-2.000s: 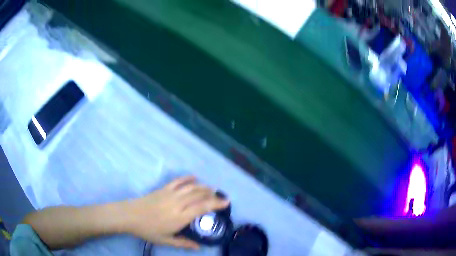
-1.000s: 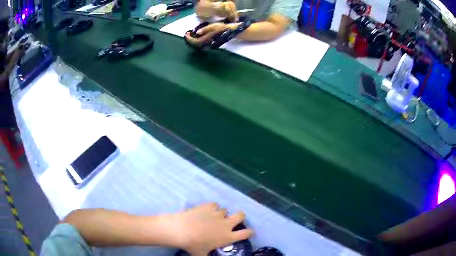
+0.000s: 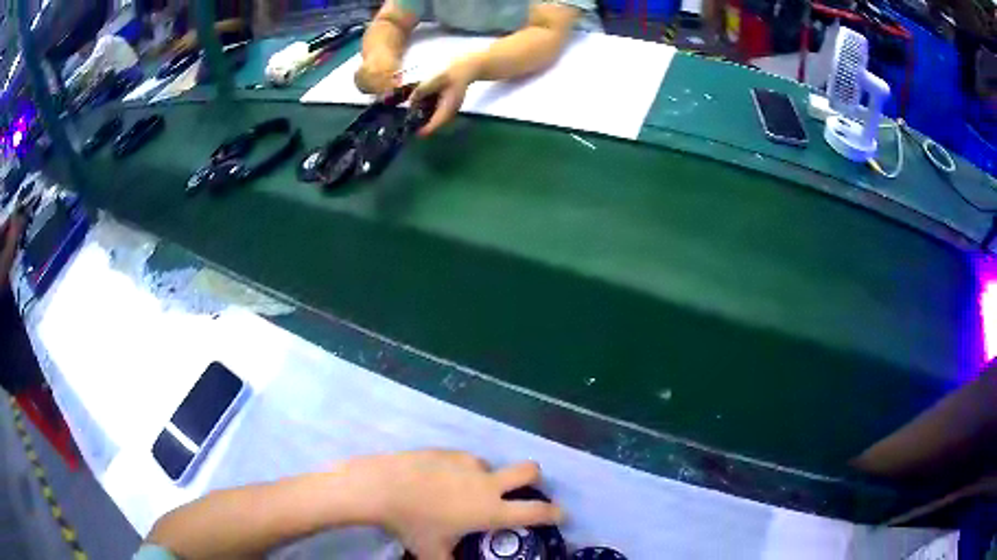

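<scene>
My left hand [image 3: 443,505] reaches in from the lower left, with its fingers over a black headphone set at the bottom edge. The speaker baffle [image 3: 506,544], with a silvery ring and bright centre, shows beside my fingertips. A second dark cup [image 3: 596,555] is just right of it, mostly cut off by the bottom edge. The headband is not clearly visible. My right hand is not in view.
A phone [image 3: 199,421] lies on the white foam sheet [image 3: 328,405]. The green belt [image 3: 612,295] carries black headphones [image 3: 246,155]. Across it, a person's hands hold another headphone set [image 3: 366,142] near a phone [image 3: 778,115] and fan [image 3: 855,93]. A brown cover [image 3: 940,427] and purple glow stand right.
The view has tilted up and levelled, showing more of the far side. The other person's hands and headphone set have moved left. My left hand stays on the headphone set.
</scene>
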